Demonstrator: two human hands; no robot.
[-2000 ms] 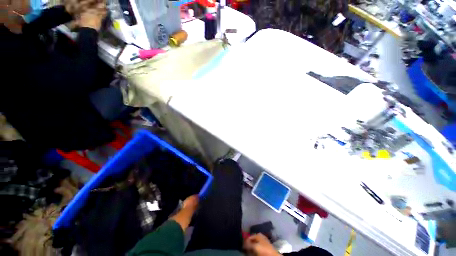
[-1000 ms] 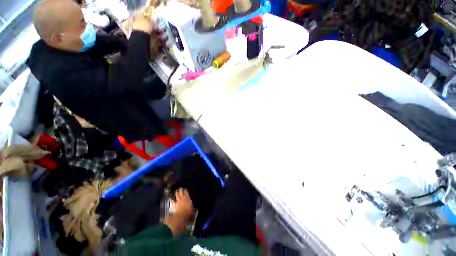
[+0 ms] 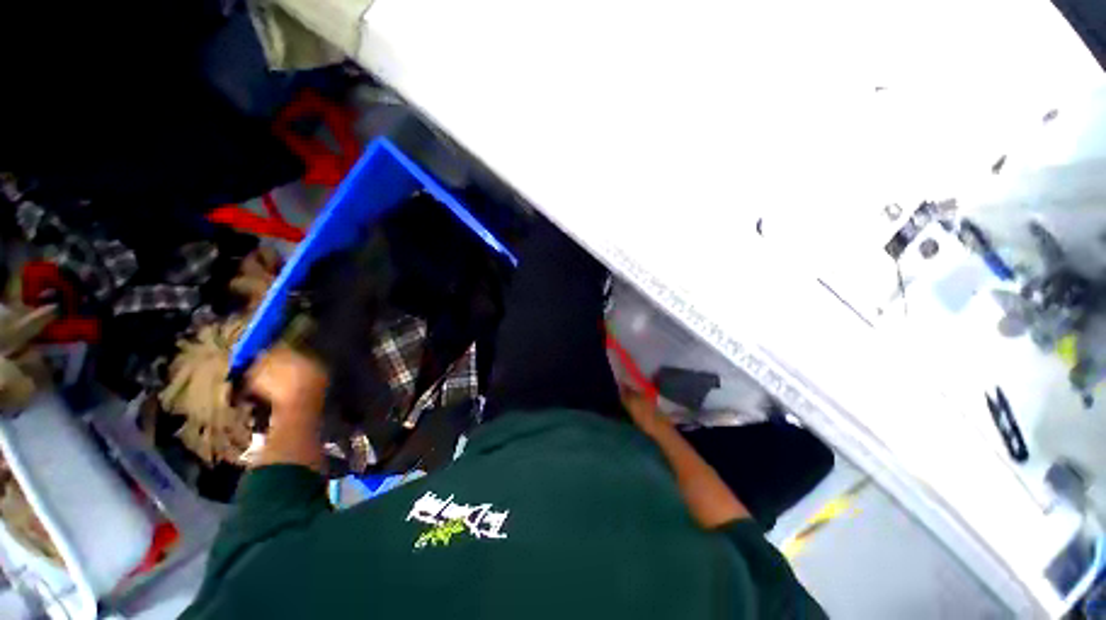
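The blue plastic crate [image 3: 318,233] stands beside my leg, left of the table. It holds black cloth [image 3: 349,317] and a black-and-white plaid garment [image 3: 398,349] with dark parts. My left hand [image 3: 289,390] is blurred at the crate's near left side, against the black cloth; its fingers do not show clearly enough to tell whether they grip it. My right hand [image 3: 639,407] is low beside my right thigh, under the table's front edge, small and partly hidden; its fingers cannot be made out.
The white table [image 3: 679,133] runs along the right, with black snips [image 3: 1005,424] and blurred metal machine parts [image 3: 1049,291] on it. Tan garments [image 3: 200,388] and plaid cloth [image 3: 158,297] lie left of the crate. A red stool [image 3: 318,133] stands behind it.
The view has tilted down towards the crate. My left hand has moved from inside the crate to its near left side. More plaid shows in the crate, and my right hand is back in view.
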